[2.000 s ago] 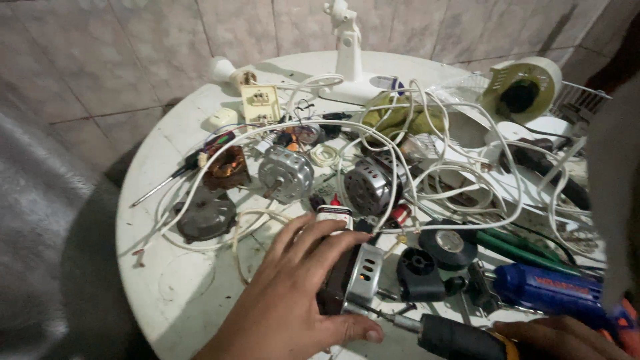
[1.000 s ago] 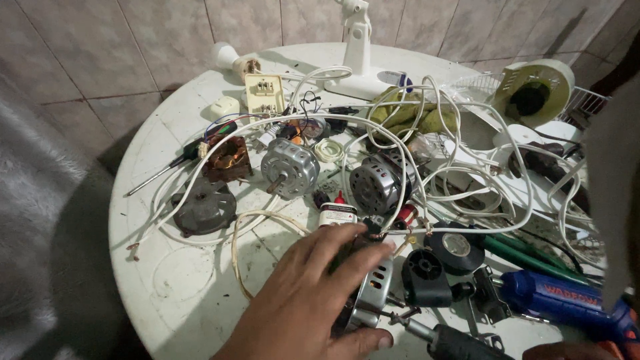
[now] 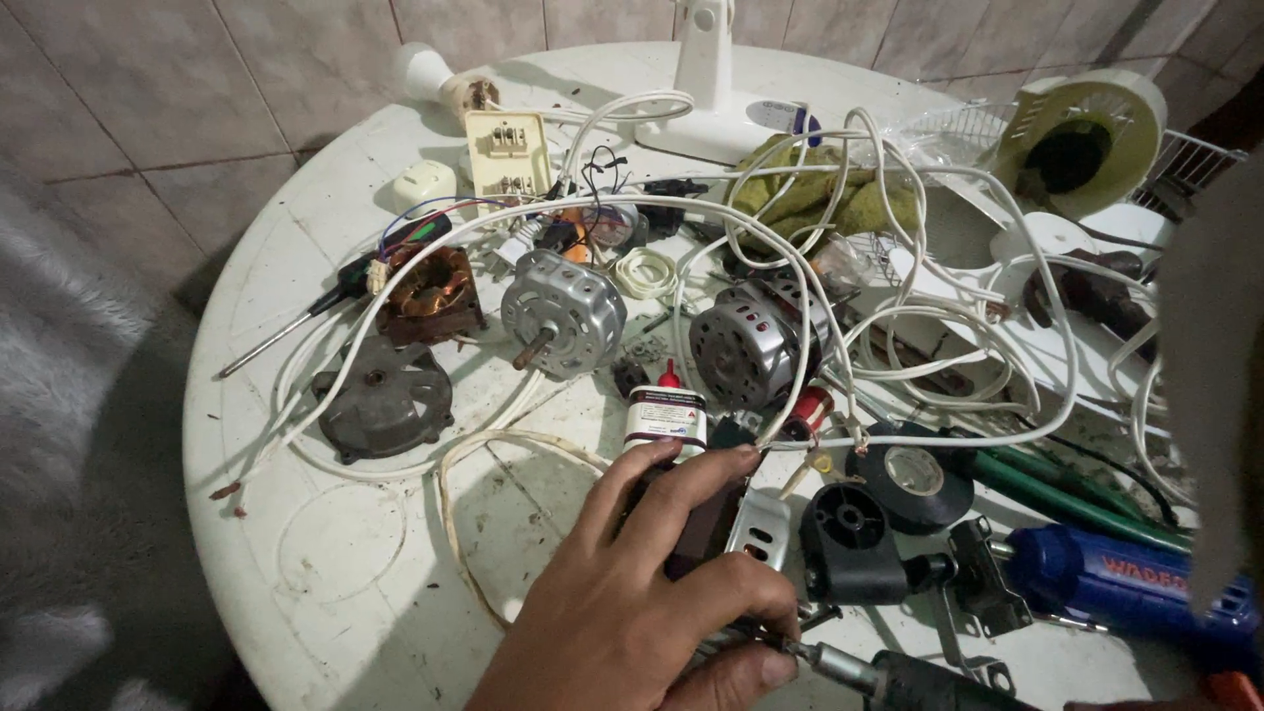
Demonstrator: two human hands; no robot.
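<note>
My left hand (image 3: 662, 592) lies over an electric motor with a metal end housing (image 3: 760, 533) and a dark core, its fingers gripping it. Its thumb and forefinger are at the tip of a screwdriver (image 3: 849, 671) with a metal shaft and dark handle, which comes in from the lower right. My right hand (image 3: 1096, 706) barely shows at the bottom edge near that handle; its fingers are hidden. Just beyond my left fingertips stands a small white bottle with a red cap (image 3: 667, 415). Two more silver motors (image 3: 568, 311) (image 3: 755, 341) lie farther back.
White cables (image 3: 1047, 395) loop across the round white table (image 3: 247, 474). A copper-wound stator (image 3: 432, 296), a grey motor cover (image 3: 385, 400) and a long screwdriver (image 3: 286, 336) lie left. Black tape (image 3: 913, 474), a black plastic part (image 3: 854, 543) and a blue tool (image 3: 1126, 583) lie right. A white fan stand (image 3: 706, 89) is behind.
My left thumb and forefinger have come together at the screwdriver's tip. My right hand, clearer two seconds ago, is now almost out of view. The view has shifted somewhat.
</note>
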